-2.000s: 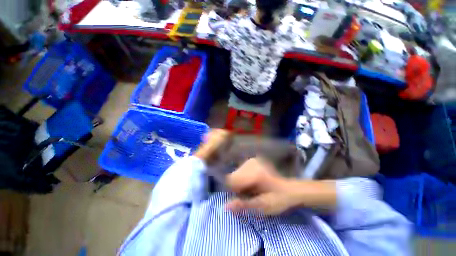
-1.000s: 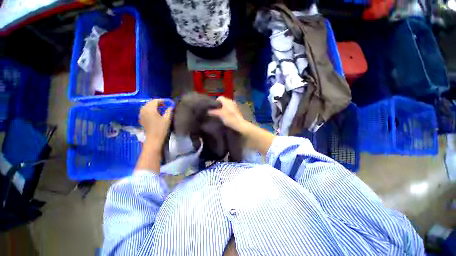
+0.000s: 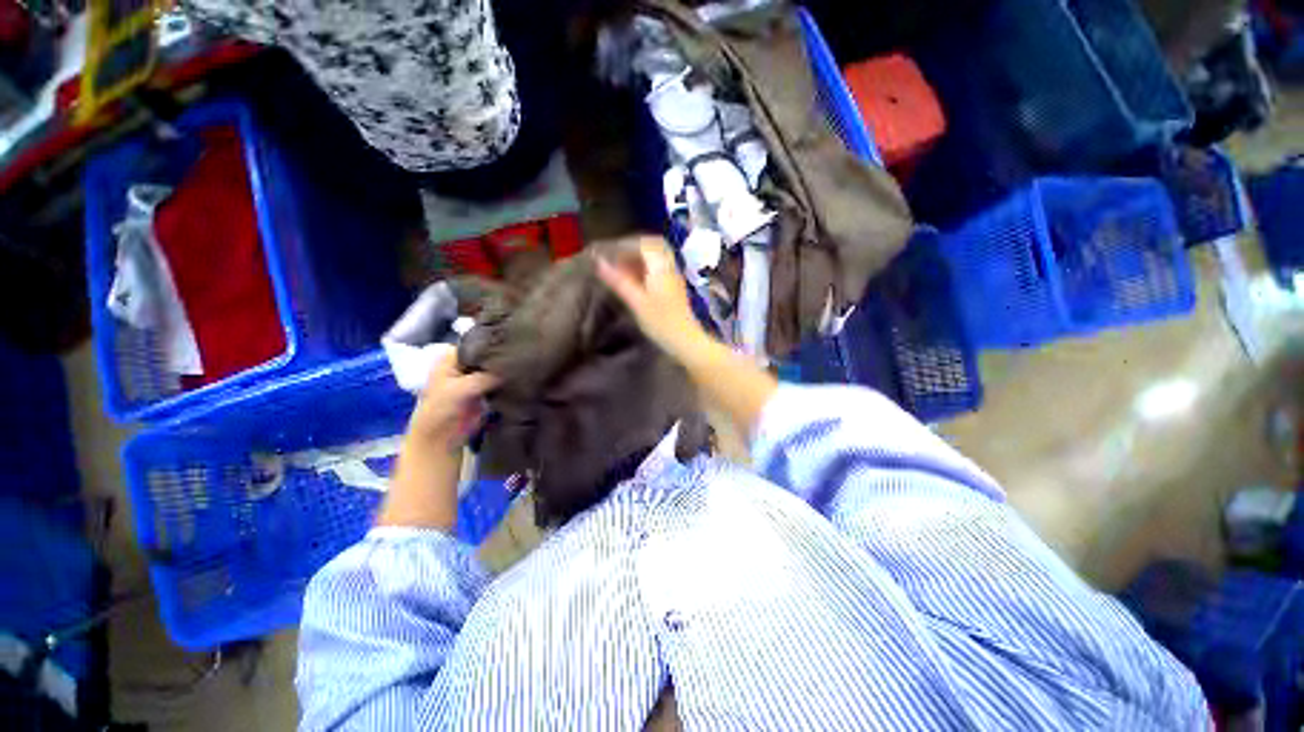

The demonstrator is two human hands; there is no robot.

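A bunched brown garment hangs in front of my striped shirt, at the middle of the view. White lining sticks out at its upper left. My left hand grips the garment's left edge, its fingers partly hidden by the cloth. My right hand is at the garment's upper right edge, thumb and fingers on the cloth, slightly blurred.
A supply crate heaped with brown garments and white parts stands ahead right. At left are a blue crate with red cloth and an open blue crate. A seated person's patterned top and a red stool are ahead.
The view has swung, so the crates sit higher and further left. The brown garment is spread wider between my hands, and white lining now shows beside my left hand.
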